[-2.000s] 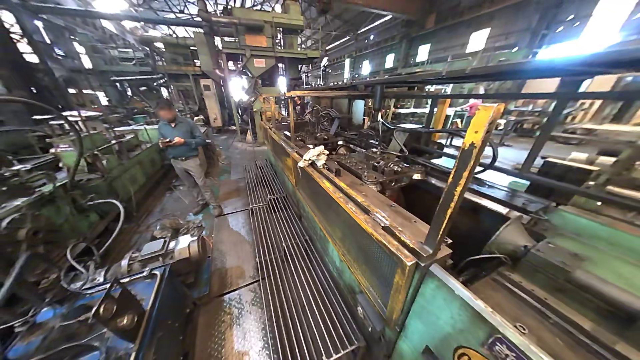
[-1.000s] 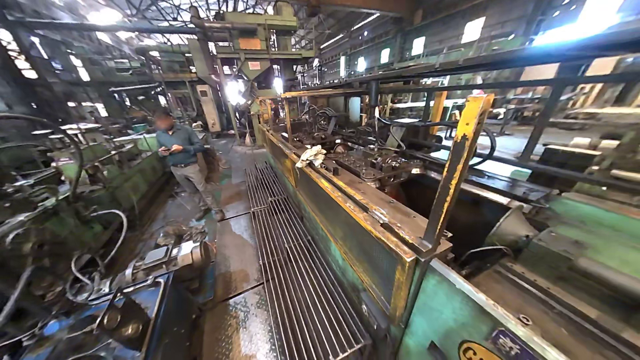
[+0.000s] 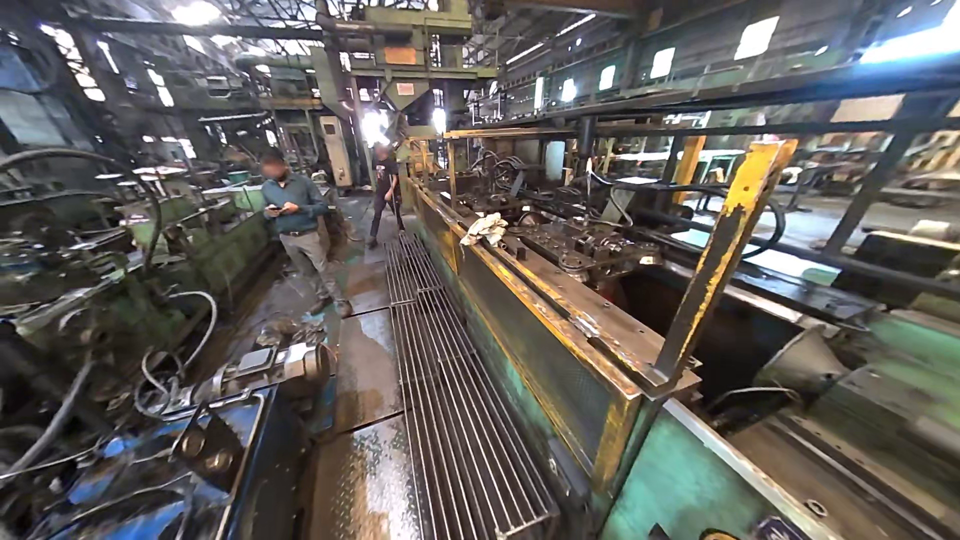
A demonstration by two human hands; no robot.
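Neither my left hand nor my right hand is in the head view. A long green and yellow machine [image 3: 547, 360] runs along the right side, with a crumpled pale rag [image 3: 485, 229] lying on its top ledge. Behind that ledge are dark, greasy metal machine parts [image 3: 592, 247] and hoses. A worn yellow post [image 3: 724, 262] leans at the near end of the ledge. Low on the left, an electric motor [image 3: 262, 367] is beside a blue machine [image 3: 172, 465] with loose cables about it.
A slatted metal grating [image 3: 457, 390] runs along the machine's foot, beside steel floor plates [image 3: 367, 352]. A person [image 3: 295, 217] stands at left with a small object in both hands. Another person [image 3: 384, 191] is farther down the aisle. Green machinery [image 3: 202, 232] lines the left side.
A second person has come into sight in the aisle, behind the one standing at left. That standing person remains in about the same place.
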